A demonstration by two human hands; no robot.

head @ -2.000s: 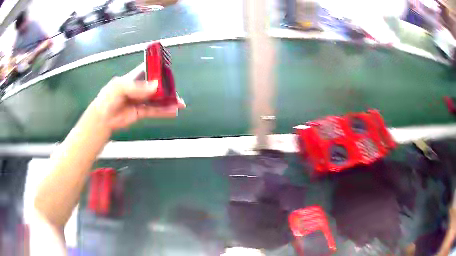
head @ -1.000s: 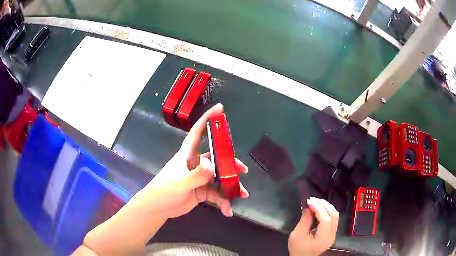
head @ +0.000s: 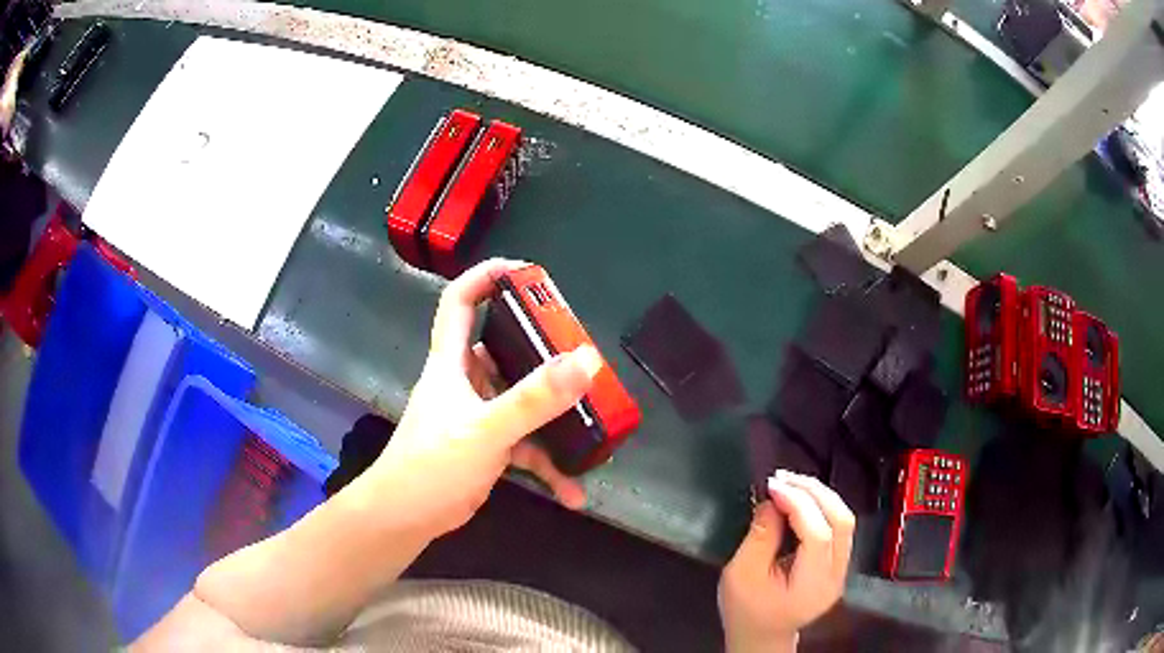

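My left hand (head: 479, 421) holds a red radio (head: 581, 364) tilted above the green bench, its narrow side with small slots facing up. My right hand (head: 788, 555) is at the bench's near edge with fingers curled; whether it pinches a thin thing is unclear. A pile of thin black grilles (head: 849, 370) overlaps just beyond it, and one loose grille (head: 683, 357) lies between my hands. A fitted red radio (head: 927, 514) lies keypad up right of my right hand. Several radios (head: 1044, 357) with round speakers showing stand by the metal post.
Two red radios (head: 453, 185) stand on edge beyond my left hand. A white sheet (head: 236, 166) lies at the left. A blue bin (head: 102, 421) with red things inside is left of the bench. A pale rail (head: 638, 121) and slanting post (head: 1021, 160) border it. Black cloth-like material (head: 1040, 523) lies at right.
The view has swung down to the bench. My left hand has brought its radio back from over the far belt, then turned it more tilted. My right hand has come into view.
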